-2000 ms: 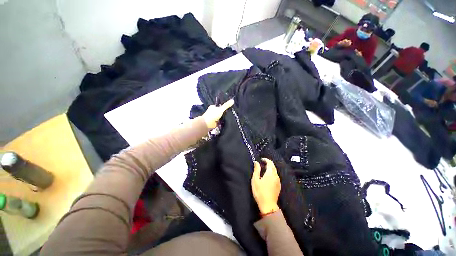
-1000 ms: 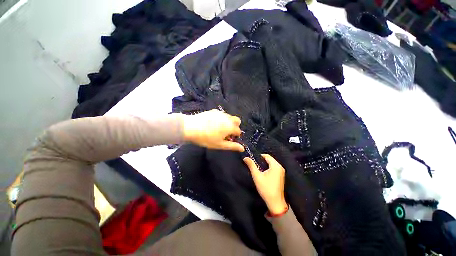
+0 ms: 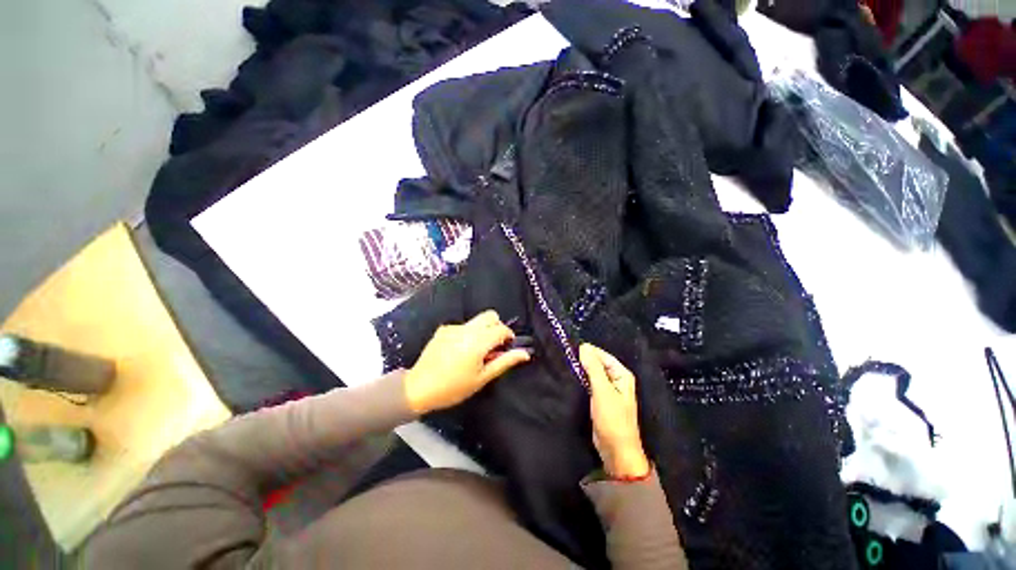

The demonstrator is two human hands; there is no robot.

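A large black textured jacket [image 3: 568, 178] with a small white label lies spread on the white table. A black-and-silver braid trim [image 3: 541, 292] runs along its front edge. My right hand [image 3: 611, 399] pinches the lower end of this trimmed edge between thumb and fingers. My left hand [image 3: 474, 359] is over the smooth black lining [image 3: 507, 406], left of the trim, with thumb and fingertips close together. A dark bit shows at its fingertips; whether it is cloth or a tool I cannot tell. No needle or thread can be made out.
A striped bundle [image 3: 410, 258] lies left of the jacket. A clear plastic bag [image 3: 875, 161] is beyond it. A loose trim length [image 3: 897, 390] and green-ringed black pouch [image 3: 867, 532] lie right. Bottles stand on a wooden table [image 3: 134, 367]. Black garments [image 3: 301, 100] are heaped behind.
My left hand has moved away from the trim, down and left over the lining. The striped bundle has come into view. My right hand stays at the trimmed edge.
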